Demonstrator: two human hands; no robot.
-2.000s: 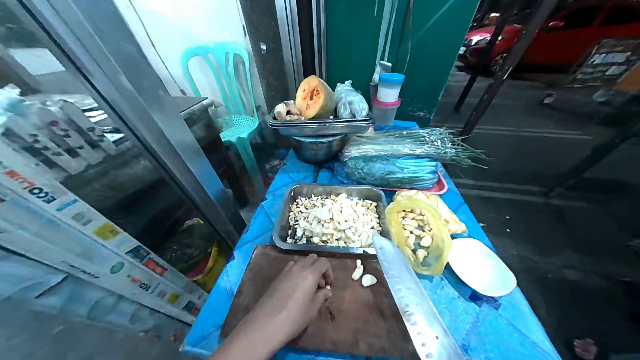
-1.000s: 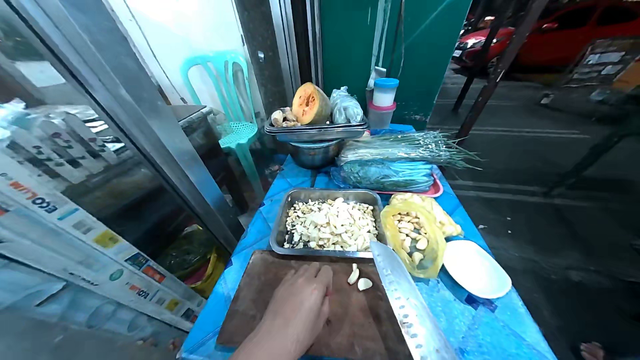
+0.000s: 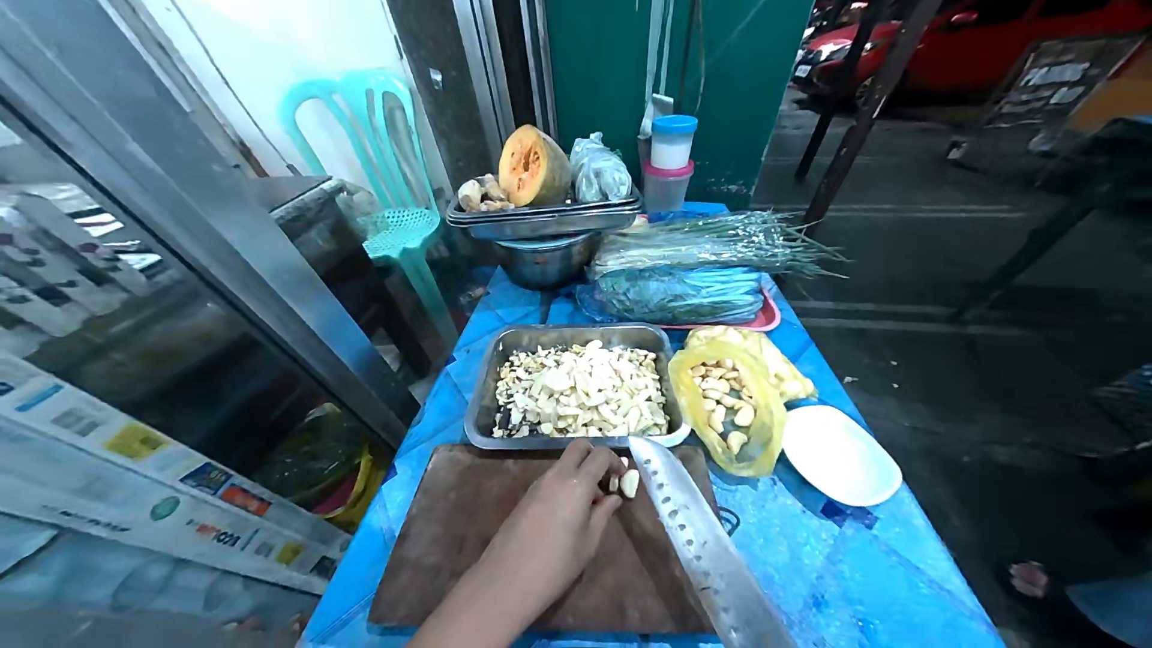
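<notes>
Over a brown cutting board [image 3: 468,540], my left hand [image 3: 562,513] has its fingers bent at the garlic cloves [image 3: 629,483] near the board's far edge; whether a clove is pinched is hidden by the fingers. A large knife blade with a row of dimples [image 3: 697,540] points away from me at the board's right side, its tip by the tray. My right hand and the knife's handle lie outside the view. Beyond the board, a steel tray [image 3: 480,409] holds chopped pale garlic [image 3: 585,387]. To its right, a yellow plastic bag [image 3: 765,432] lies open with whole peeled cloves inside.
A white dish [image 3: 841,454] is at the table's right edge. Farther back are bundled greens [image 3: 702,247], wrapped greens on a pink tray [image 3: 767,315], a metal pot [image 3: 544,261] under stacked trays with a cut squash [image 3: 533,166], and lidded tubs [image 3: 672,144]. A glass door's metal frame [image 3: 270,261] stands left.
My left hand has moved forward and right across the board to the garlic cloves, which lay apart from it before. The blade remains at the board's right side.
</notes>
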